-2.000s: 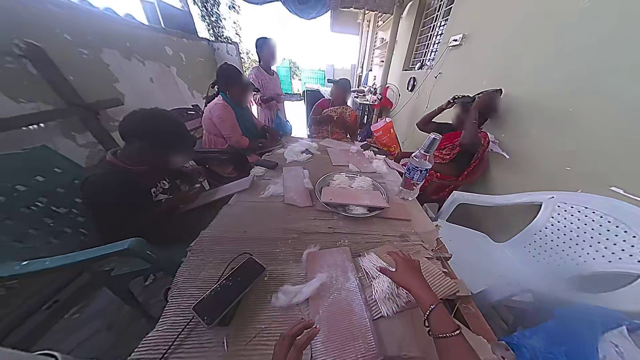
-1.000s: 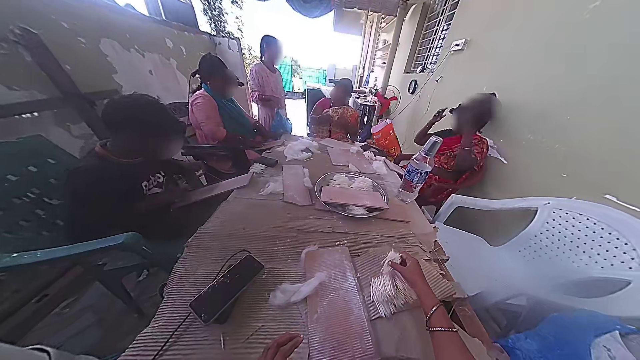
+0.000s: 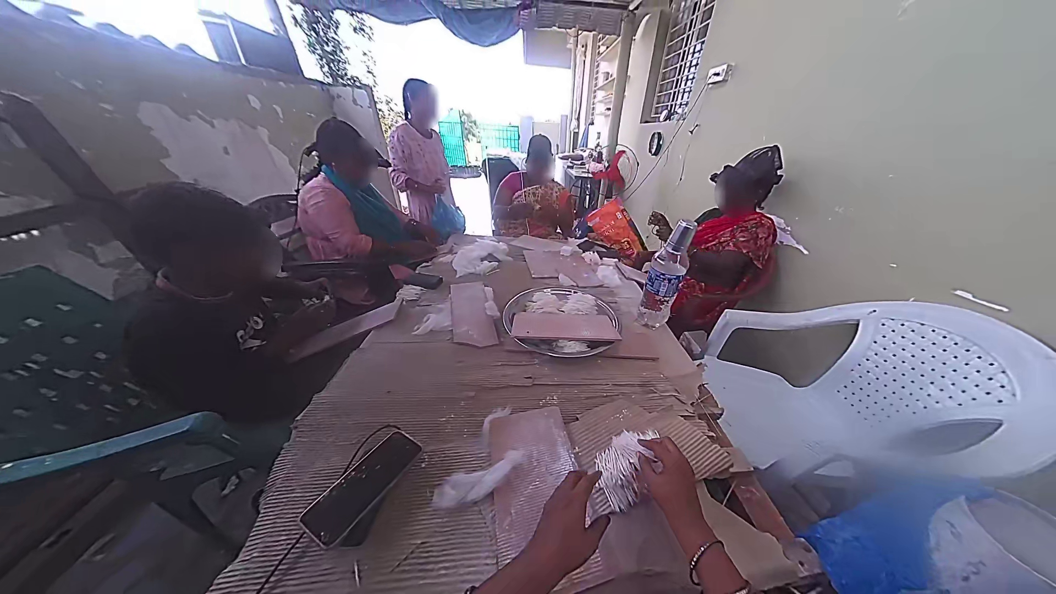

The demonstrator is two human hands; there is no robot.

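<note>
A bundle of thin white cotton wicks [image 3: 620, 472] lies between my hands, over a ribbed cardboard piece [image 3: 652, 433]. My right hand [image 3: 670, 474] grips the bundle's right side with thumb and fingers. My left hand [image 3: 569, 521] is at its lower left, fingers curved against the wicks; whether it bears any of their weight is unclear. Left of the bundle, a pale flat board [image 3: 532, 470] lies on the cardboard-covered table [image 3: 412, 404]. Loose white cotton [image 3: 477, 485] rests across that board's left edge.
A phone [image 3: 360, 488] with a cable lies at left. Farther back stand a steel plate [image 3: 561, 355] holding cotton and a board, and a plastic bottle [image 3: 664, 276]. Several people sit or stand around the table. A white plastic chair [image 3: 850, 371] is at right.
My left hand has come up from the near edge to the wick bundle. The wicks lay spread on the cardboard under my right hand two seconds ago; they are now gathered between both hands.
</note>
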